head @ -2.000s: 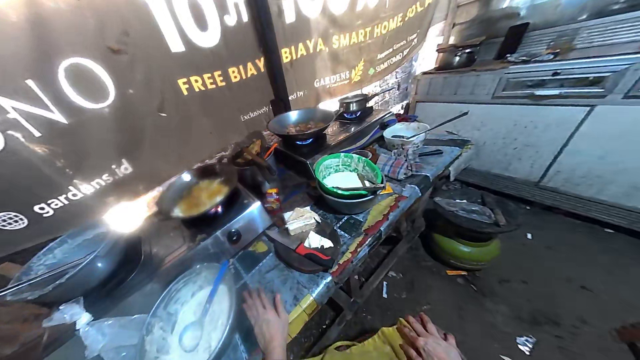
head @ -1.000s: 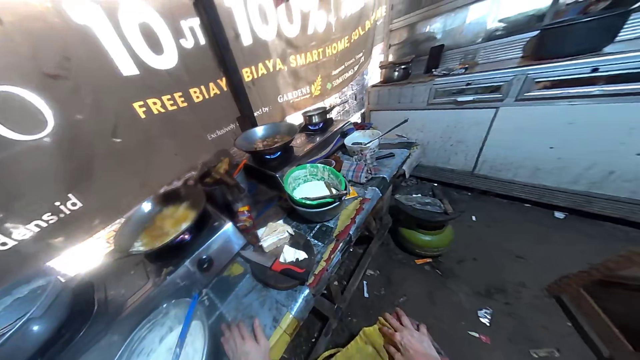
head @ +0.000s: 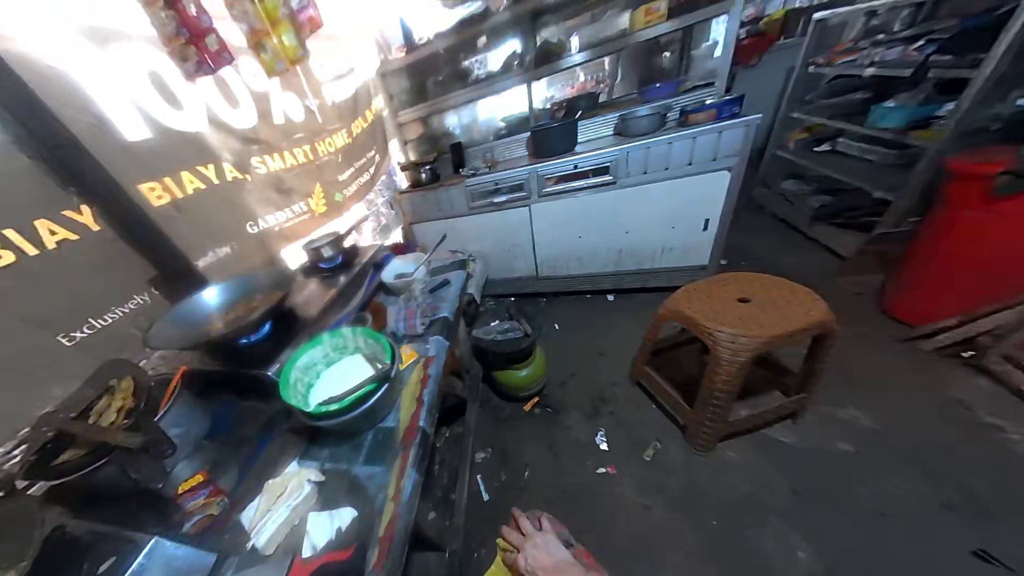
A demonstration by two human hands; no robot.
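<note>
My right hand (head: 540, 548) is at the bottom edge, its fingers bent beside a bit of yellow cloth (head: 498, 560); whether it grips the cloth cannot be told. My left hand is out of view. On the table to the left, a green plastic basin (head: 292, 384) with white contents and a utensil sits in a metal pot (head: 360, 416). White pieces (head: 280, 508) lie near the bottom left, beside a red-handled item (head: 320, 562). Behind them a wok (head: 216, 312) stands over a blue flame, with a small pot (head: 324, 246) on another burner.
A brown woven-pattern plastic stool (head: 744, 308) stands on the dark floor, right of a green gas cylinder (head: 520, 376). A white cabinet (head: 632, 228) with pots on it spans the back. A red container (head: 960, 240) and a shelf rack (head: 852, 172) are at the right. Litter dots the floor.
The view has swung far to the right, bringing the stool and rack into sight. My left hand, earlier at the table's edge beside the white-filled basin, is out of view.
</note>
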